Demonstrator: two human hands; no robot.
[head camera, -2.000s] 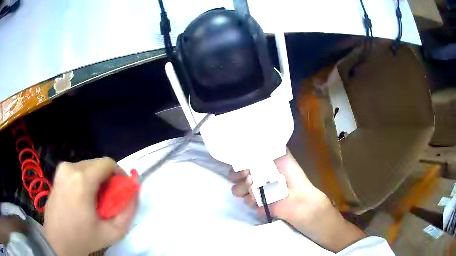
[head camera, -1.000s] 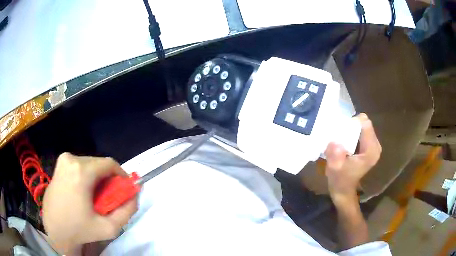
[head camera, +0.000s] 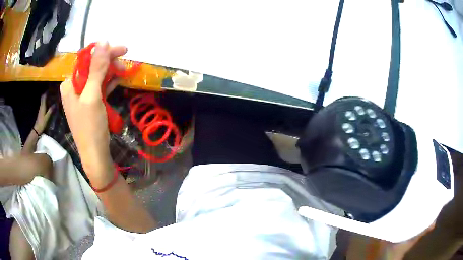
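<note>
My left hand (head camera: 94, 96) holds the red tool (head camera: 81, 71) at the taped table edge on the left. Its nozzle cannot be made out. The white-and-black security camera (head camera: 431, 203) is held up over my lap on the right, its black head (head camera: 355, 152) turned up with a ring of small lights around the lens. A white antenna (head camera: 335, 221) lies along its lower side. My right hand (head camera: 398, 249) is mostly hidden beneath the camera; only a little skin shows at the bottom edge.
A red coiled hose (head camera: 155, 124) hangs below the orange-taped edge (head camera: 147, 76). Pale sheets (head camera: 228, 40) cover the table, with a black cable (head camera: 332, 56) across them. A black cable bundle (head camera: 43, 30) lies at far left. Another person's arm (head camera: 25, 170) shows at left.
The view has swung left. My left hand has moved from beside the camera to the table edge with the red tool. The camera now sits at the right of the picture.
</note>
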